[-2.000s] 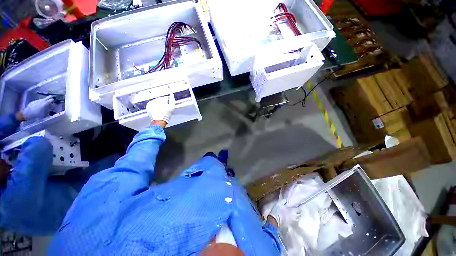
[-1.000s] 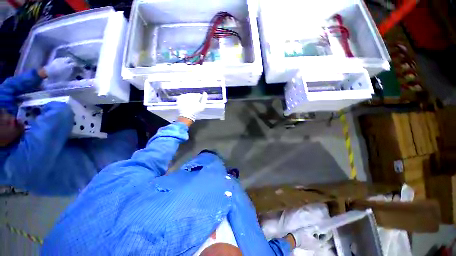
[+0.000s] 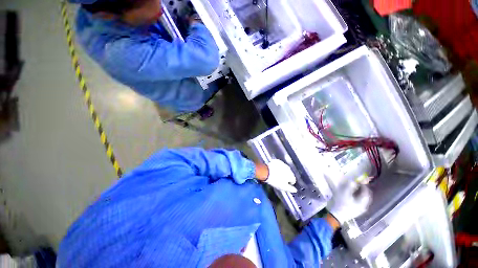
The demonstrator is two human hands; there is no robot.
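Observation:
A light-grey enclosure (image 3: 401, 115) stands open in front of me, with a bundle of red and black wires (image 3: 361, 142) inside. A narrow side compartment (image 3: 309, 205) is fixed along its near long side. My gloved left hand (image 3: 281, 175) lies on the side compartment, its fingers over the opening; whether it grips anything is hidden. My gloved right hand (image 3: 352, 201) is over the enclosure's near wall, fingers bent, close to a small yellow piece by the wire ends. It is blurred, and I cannot tell whether it holds something.
Another enclosure (image 3: 293, 68) stands beyond on the left, with a blue-coated worker (image 3: 152, 57) beside it. A third enclosure (image 3: 440, 209) is at the lower right. Ribbed grey blocks (image 3: 445, 104) and a clear plastic bag (image 3: 419, 42) lie behind. Yellow-black tape (image 3: 91, 104) marks the floor.
The view has swung left, and the cartons are out of the picture. My right hand has moved from the white wrap by the carton to the enclosure. My left hand stays at the side compartment.

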